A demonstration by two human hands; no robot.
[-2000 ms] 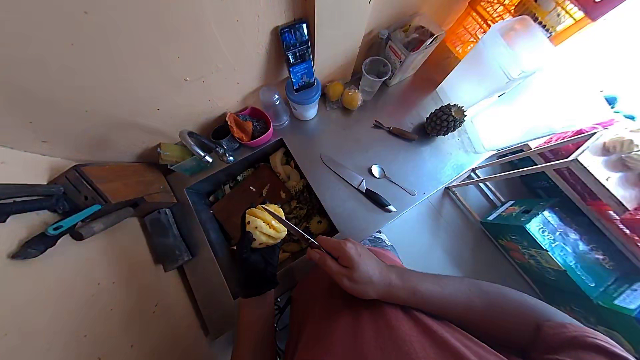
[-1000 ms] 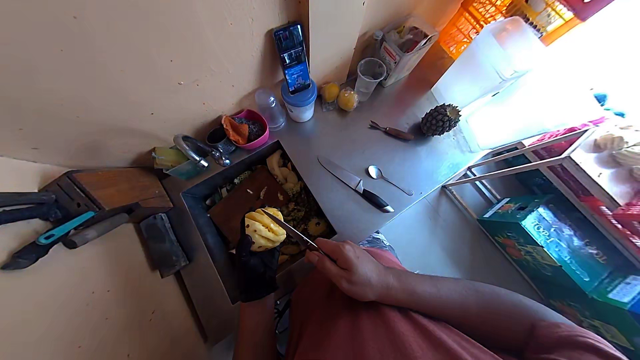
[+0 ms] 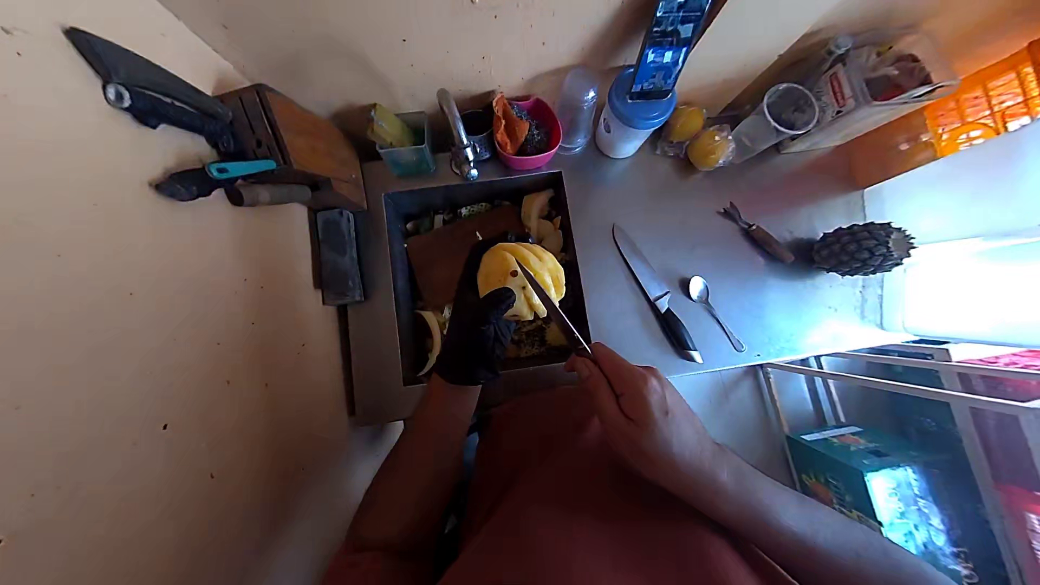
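Note:
My left hand (image 3: 479,337), in a black glove, grips a peeled yellow pineapple (image 3: 532,264) over the steel sink (image 3: 392,284). Bare, my right hand (image 3: 626,390) is closed on the handle of a narrow knife (image 3: 556,313), whose blade tip rests at the fruit's grooved face near a dark eye. Beneath the fruit, a brown board (image 3: 447,256) and pineapple peelings (image 3: 536,211) lie in the sink. To the right on the steel counter are a chef's knife (image 3: 654,284) with a black handle and a metal spoon (image 3: 713,310).
A faucet (image 3: 459,134), a pink bowl (image 3: 536,154), a blue-lidded tub (image 3: 630,118) and a phone (image 3: 670,49) stand behind the sink. An unpeeled pineapple (image 3: 863,249) lies at the right beside a wooden-handled tool (image 3: 760,234). A knife block (image 3: 305,150) and sharpening stone (image 3: 340,256) sit left.
The view has turned noticeably. The pineapple now shows a different side, with its face turned more upward; both hands keep their hold on fruit and knife.

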